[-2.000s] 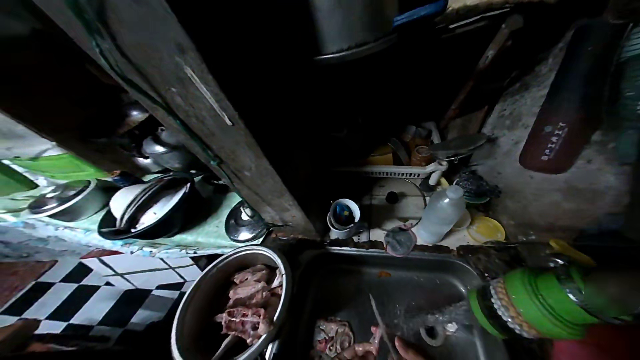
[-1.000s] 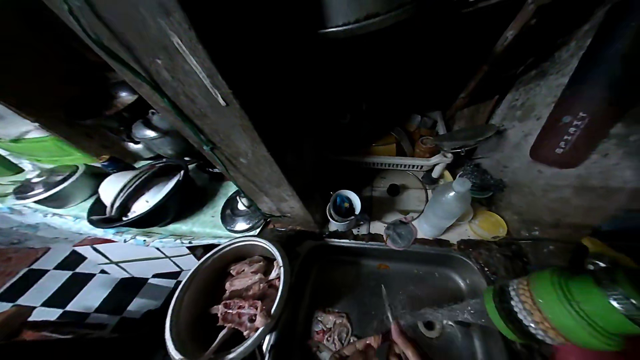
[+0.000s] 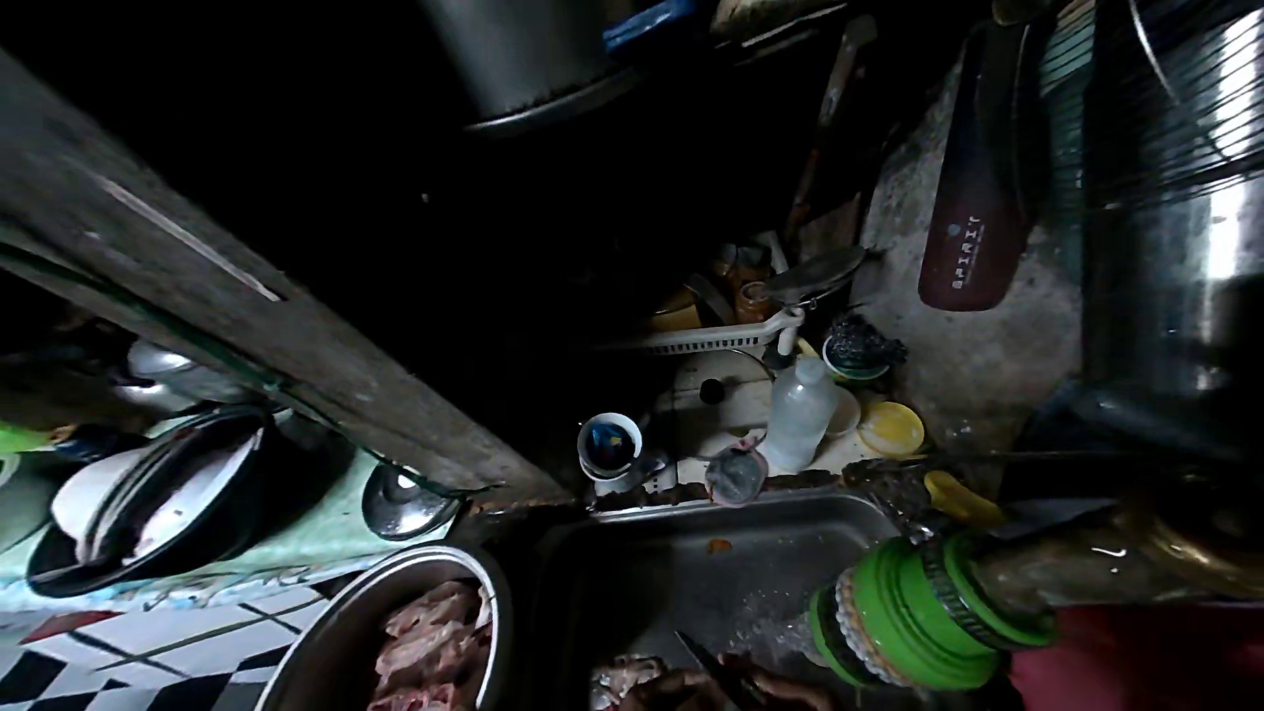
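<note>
At the bottom edge my left hand (image 3: 670, 691) rests against pale raw meat (image 3: 620, 677) in the steel sink (image 3: 681, 563); shadow and the frame edge hide how its fingers lie. My right hand (image 3: 780, 689) is close beside it, closed around a knife (image 3: 709, 660) whose dark blade slants to the upper left. Left of the sink, a round metal pot (image 3: 497, 602) contains pieces of raw meat (image 3: 430, 642). A green tap fitting (image 3: 904, 612) juts in from the right, with water spraying from its end into the sink.
Behind the sink stand a translucent bottle (image 3: 798, 415), a white cup (image 3: 609, 446), a small strainer-like item (image 3: 736, 476) and a yellow dish (image 3: 891, 429). A thick post (image 3: 296, 326) slants down at left, near a black basin (image 3: 212, 513). A large metal vessel (image 3: 1175, 247) is at right.
The knife blade, nearly upright one second ago, now leans to the upper left. Both hands remain low in the sink by the meat. The view has shifted slightly.
</note>
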